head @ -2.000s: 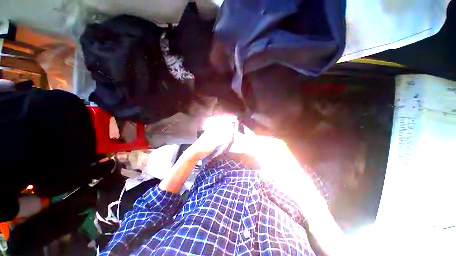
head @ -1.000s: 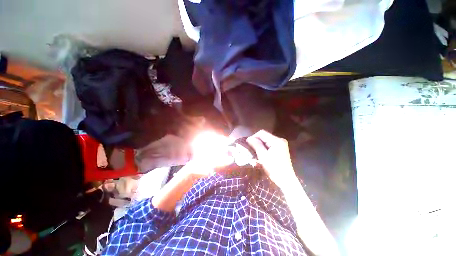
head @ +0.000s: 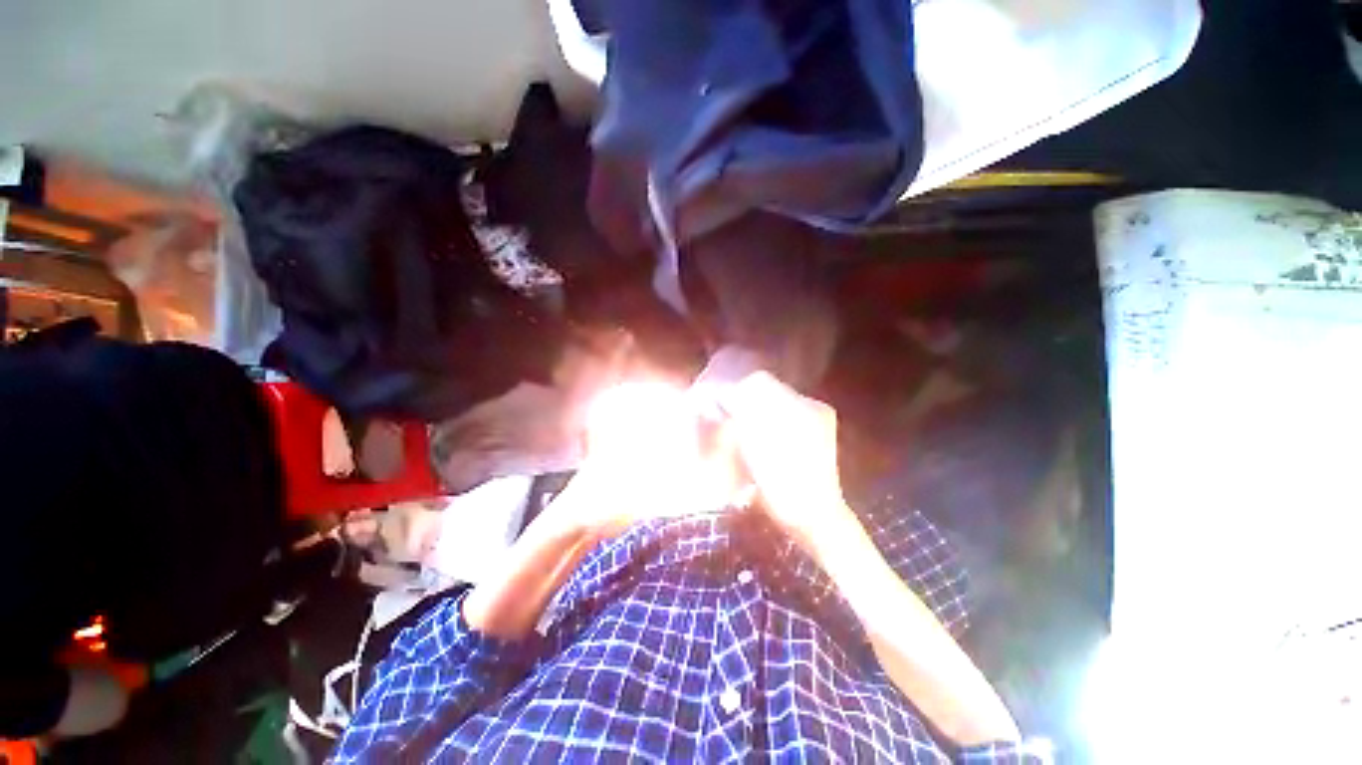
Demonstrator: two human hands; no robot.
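Note:
My left hand (head: 639, 446) and my right hand (head: 789, 446) are close together in front of my waist, in strong sun glare. The left hand is almost washed out. The right hand has bent fingers close to the left hand's fingertips. Whatever lies between the fingers is lost in the glare, so I cannot tell what they hold. Navy garments (head: 762, 120) hang in a heap just beyond my hands. A dark garment pile (head: 359, 269) lies further left.
A worn white table (head: 1225, 448) is on the right. A white cloth piece (head: 1031, 90) lies beside the navy heap. A red stool (head: 351, 456) stands at left, near a person in black (head: 135, 493). White strips (head: 336, 695) lie at lower left.
Two seconds ago my right forearm was glaring and its hand hard to see. One second ago a small dark fabric part showed between my hands; now glare covers that spot. The view has shifted slightly.

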